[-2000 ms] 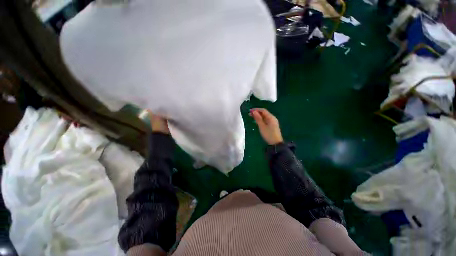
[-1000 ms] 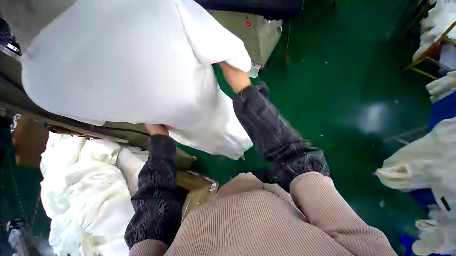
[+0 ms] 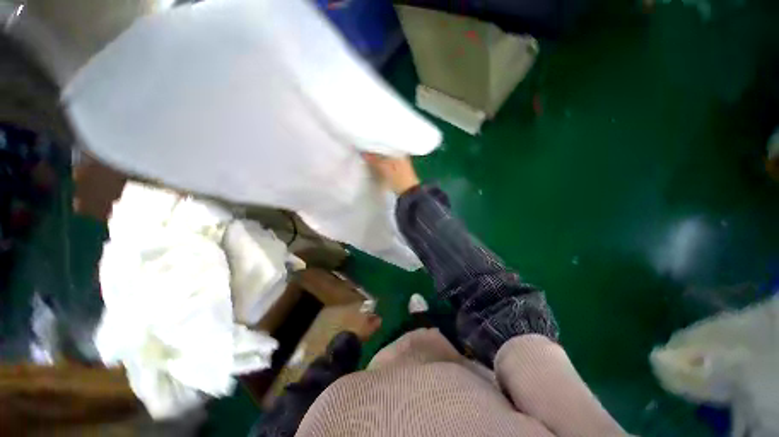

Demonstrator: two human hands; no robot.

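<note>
A white garment (image 3: 222,102) fills the upper left, spread wide and slightly blurred, with a sleeve (image 3: 389,119) at its right side and a pointed lower corner. My right hand (image 3: 393,171) is at the cloth just under the sleeve; its fingertips are partly hidden in the folds and seem to grip it. My left hand (image 3: 366,323) is low, close to my body beside an open box, away from the garment. It is small and blurred, and its fingers do not show clearly.
A heap of white garments (image 3: 171,290) lies at the left, beside an open cardboard box (image 3: 329,329). A beige metal cabinet (image 3: 457,64) stands at the top on the green floor (image 3: 581,188). More white cloth (image 3: 726,358) lies at the lower right.
My left hand has left the garment's lower edge and dropped toward my body. My right hand stays by the sleeve, slightly lower. The view has shifted, showing more of the cabinet and box.
</note>
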